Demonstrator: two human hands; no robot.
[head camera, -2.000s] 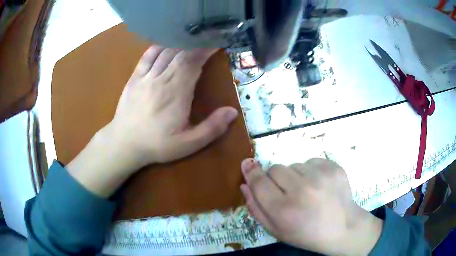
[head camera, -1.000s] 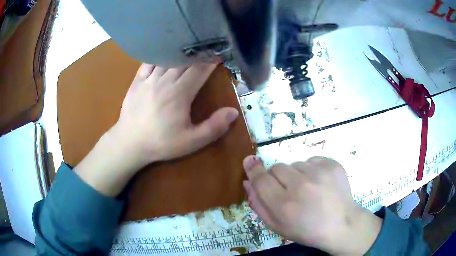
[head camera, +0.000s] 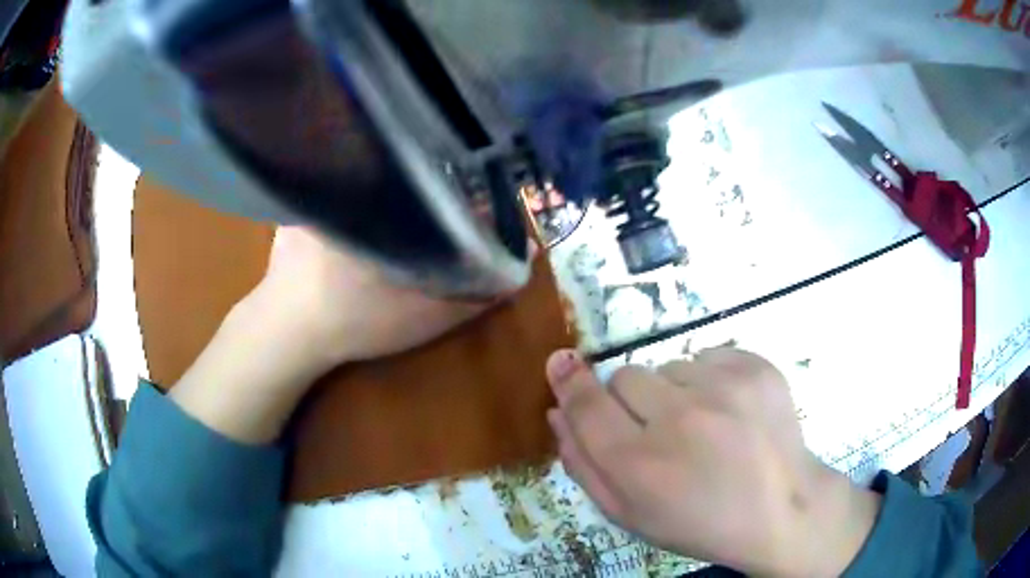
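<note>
The brown leather panel (head camera: 418, 423) lies flat on the white table, its right edge running up to the lit needle area (head camera: 542, 209) of the sewing machine. My left hand (head camera: 350, 299) rests flat on the panel; its fingers are partly hidden behind the blurred dark guard and machine head (head camera: 474, 68). My right hand (head camera: 689, 452) is at the panel's lower right edge, with thumb and fingers gathered at that edge. The fingertips' hold on the edge is not clearly seen.
Snips (head camera: 864, 152) with red-wrapped handles lie at the right. The spring tension assembly (head camera: 642, 215) hangs near the needle. Stacked brown panels (head camera: 40, 226) and a white stack (head camera: 51, 418) are at the left. A table ruler (head camera: 858, 457) runs along the front edge.
The machine head and dark guard appear lower and further left in view, now covering much of my left hand. The panel and my hands keep nearly the same arrangement.
</note>
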